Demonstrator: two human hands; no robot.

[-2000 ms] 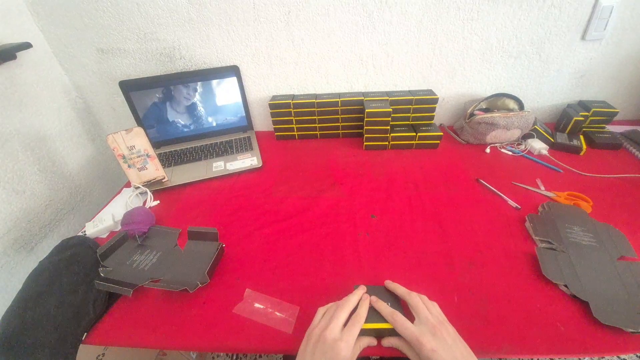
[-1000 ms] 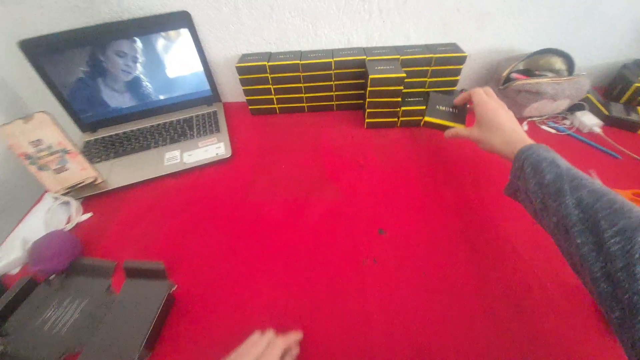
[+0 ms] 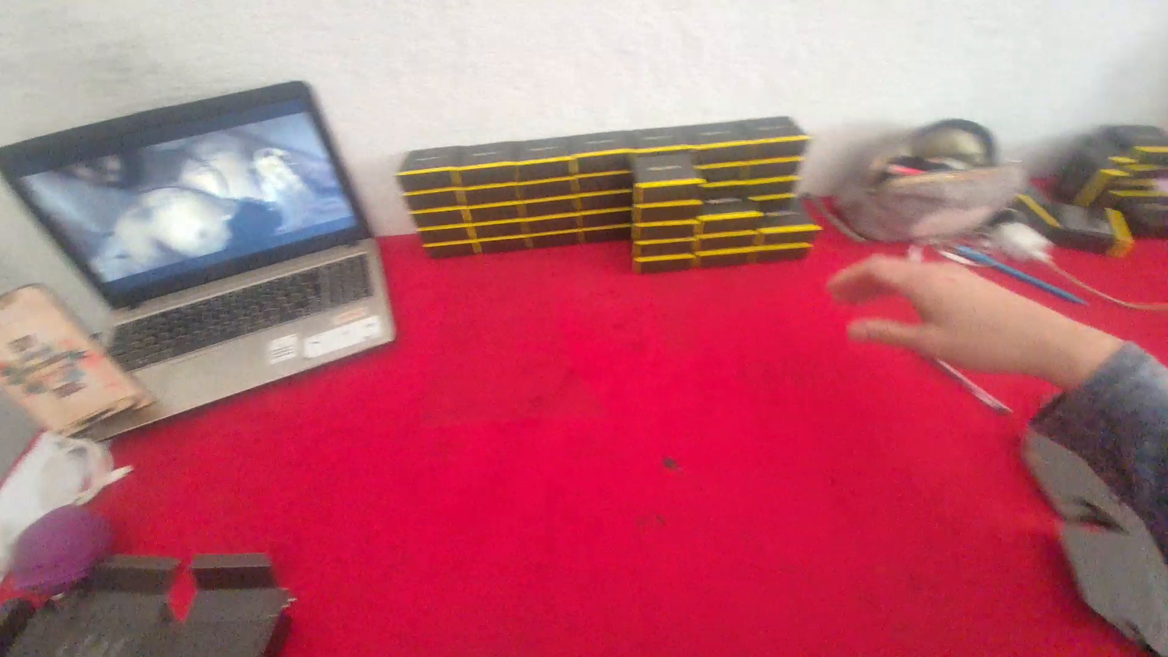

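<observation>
My right hand (image 3: 958,315) is held over the right side of the red cloth, fingers apart and holding nothing, a pen (image 3: 975,387) partly beneath it. To its left, against the wall, stand stacked small black boxes with yellow bands (image 3: 520,203), with a shorter front group (image 3: 666,219) whose lowest part ends near my fingertips. A partly folded black cardboard box (image 3: 228,573) lies at the lower left. Below my right sleeve lie flattened black cardboard pieces (image 3: 1109,557). My left hand is out of view.
An open laptop (image 3: 246,319) stands at the left, a phone-like printed case (image 3: 68,365) leaning on it. Near the left edge are a purple ball (image 3: 62,547) and a white cable (image 3: 78,470). A pouch (image 3: 931,196), a blue pen (image 3: 1022,274), a white charger (image 3: 1020,242) and more boxes (image 3: 1109,182) are at the back right.
My right hand has let go of the small black box at the right end of the front group and moved right and back from it. My left hand has left the view.
</observation>
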